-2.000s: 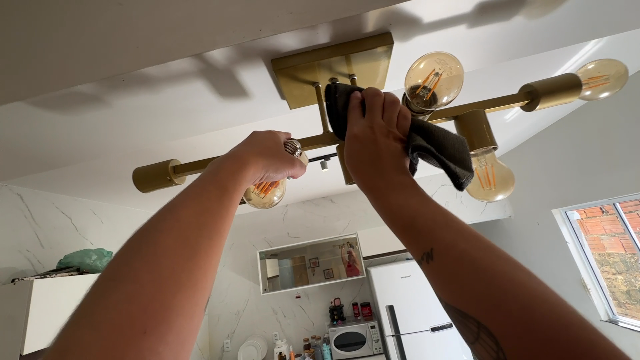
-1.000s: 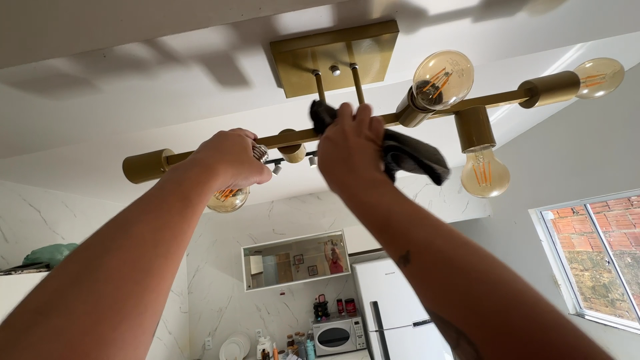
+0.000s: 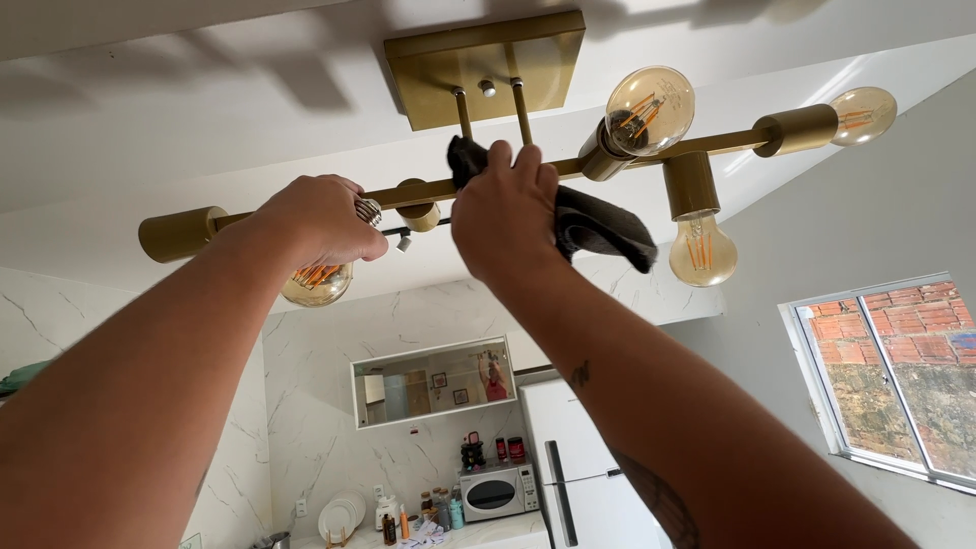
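Note:
A brass-coloured ceiling light (image 3: 418,194) spans the upper view, hung by two rods from a square ceiling plate (image 3: 488,69). My left hand (image 3: 313,221) is at its left part, closed around a bulb whose metal screw base (image 3: 368,211) shows between thumb and fingers. Amber glass with glowing-coloured filaments (image 3: 316,286) is visible just below that hand; whether it is the same bulb is unclear. My right hand (image 3: 507,206) presses a dark cloth (image 3: 606,229) to the bar below the rods. Right of it are clear amber bulbs (image 3: 650,110) in their sockets. The left end socket (image 3: 179,234) holds no bulb.
Below stand a white refrigerator (image 3: 579,442), a microwave (image 3: 499,492) and a counter (image 3: 496,540) with bottles and plates. A mirrored wall cabinet (image 3: 435,381) hangs on the marbled wall. A window (image 3: 888,374) is at the right, and a small track spotlight (image 3: 403,242) lies beyond the bar.
My right hand has moved left along the bar with the cloth, from near the upright bulb to below the rods. My left hand still holds the bulb.

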